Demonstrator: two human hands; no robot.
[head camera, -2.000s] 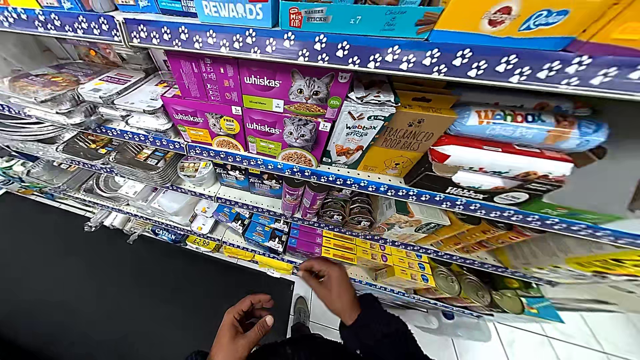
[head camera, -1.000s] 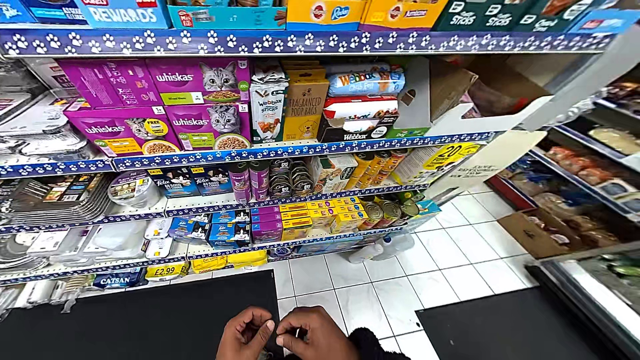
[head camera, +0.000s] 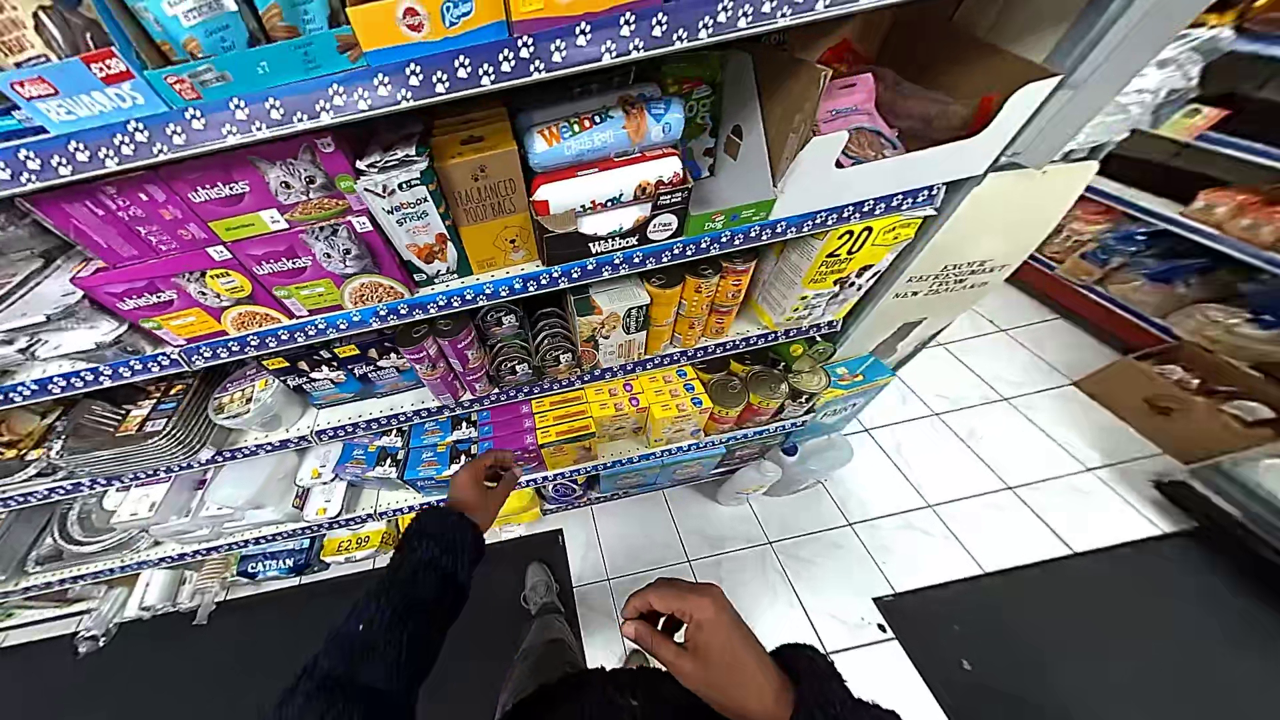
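Observation:
My left hand (head camera: 484, 488) is stretched out toward the lower shelves, its fingers curled and nothing seen in them. It is nearest to the blue Felix cat food boxes (head camera: 440, 452) and the purple boxes (head camera: 512, 435) beside them. Lower in the view, my right hand (head camera: 700, 640) hangs over the tiled floor with thumb and forefinger bent toward each other; no item shows in it. Yellow pet food boxes (head camera: 567, 440) and upright tins (head camera: 765, 390) stand along the same low shelf. Above are purple Whiskas boxes (head camera: 325, 260) and Webbox packs (head camera: 605, 125).
Foil trays (head camera: 150, 425) fill the shelves at left. Plastic bottles (head camera: 790, 468) stand on the floor by the shelf end. Black mats (head camera: 1090, 630) cover parts of the floor. An open cardboard box (head camera: 1190, 400) is at right, below another shelf unit.
My hands, close together one second ago, are now apart: the left has moved forward to the low shelf, while the right is over the floor.

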